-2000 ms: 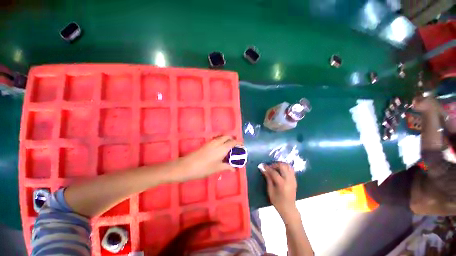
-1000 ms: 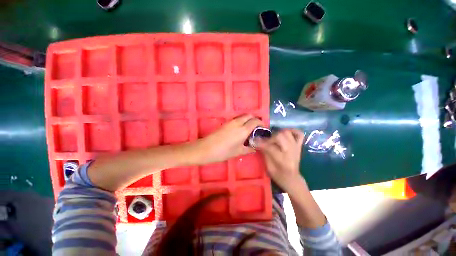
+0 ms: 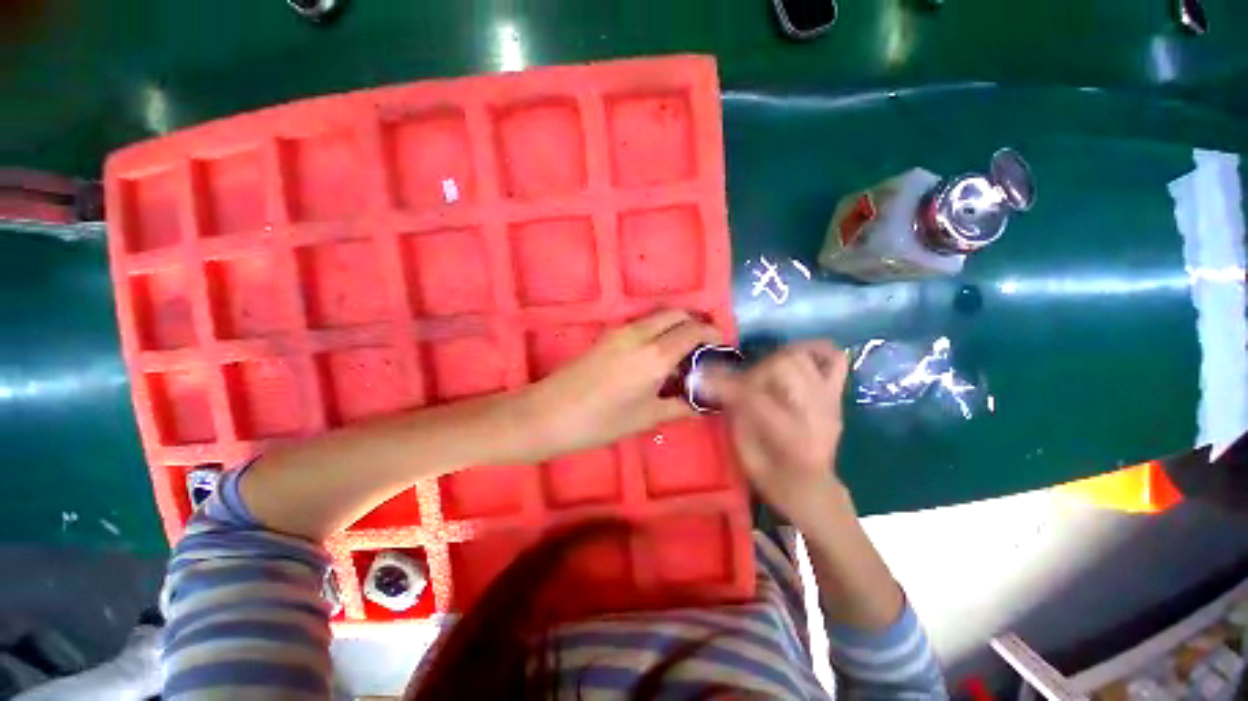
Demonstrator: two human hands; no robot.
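My left hand (image 3: 632,377) holds a small watch body (image 3: 709,378) with a dark face and silver rim over the right part of the red tray (image 3: 730,274). My right hand (image 3: 791,411) is against the watch body's face; it is slightly blurred. Whether it pinches a wipe is hidden. Two watch bodies sit in tray pockets, one at the lower left (image 3: 204,488) beside my left sleeve, one in the bottom row (image 3: 394,581). Many other visible pockets are empty.
A squat bottle (image 3: 883,230) with an open metal lid stands right of the tray. Crumpled shiny scraps (image 3: 914,377) lie below it. A white strip (image 3: 1215,295) lies far right. Watch bodies (image 3: 805,14) lie along the green belt's (image 3: 1068,397) far side.
My right hand has moved left from the belt beside the tray onto the watch body. My left hand still holds it. The view has shifted, so the strip and bottle appear further right.
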